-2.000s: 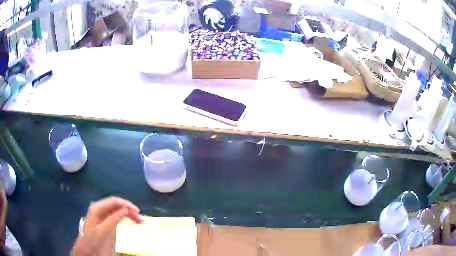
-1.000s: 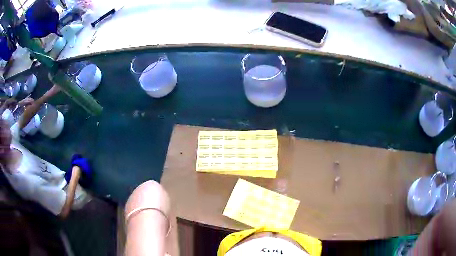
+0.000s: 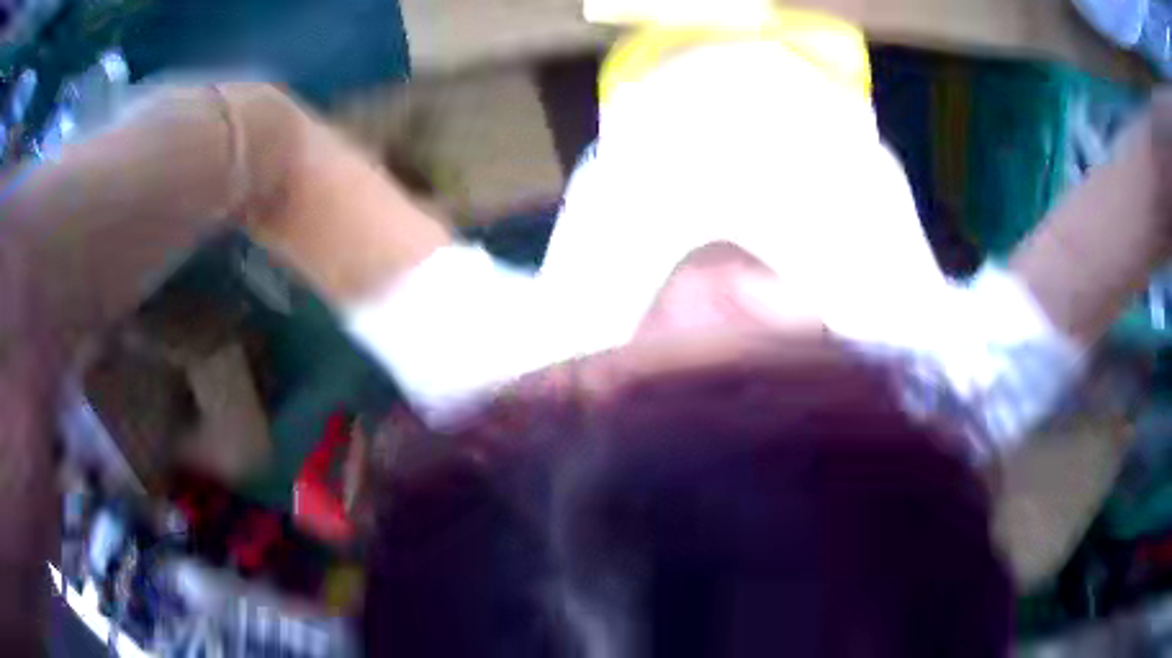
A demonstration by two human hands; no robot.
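The view is strongly blurred and points down on my own head and body. Neither hand can be made out. My left arm is bent, with its elbow at upper left, and runs out to the left edge. My right arm runs up to the right edge. The brown cardboard sheet (image 3: pixel 495 32) crosses the top edge. A pale yellow piece, perhaps a label sheet (image 3: pixel 675 10), is cut off by the top edge. Yellow edging (image 3: pixel 829 41) shows at my waist.
A teal-green bin or surface (image 3: pixel 1009 161) is at upper right. Part of the dark green belt (image 3: pixel 309 39) shows at upper left. Blurred whitish shapes, perhaps housings, are at the upper corners. Red and blue things lie at lower left, too blurred to name.
The camera has swung down from the shelf and belt to my body. The phone and shelf have left view. My left hand, earlier at the yellow sheets, is no longer visible.
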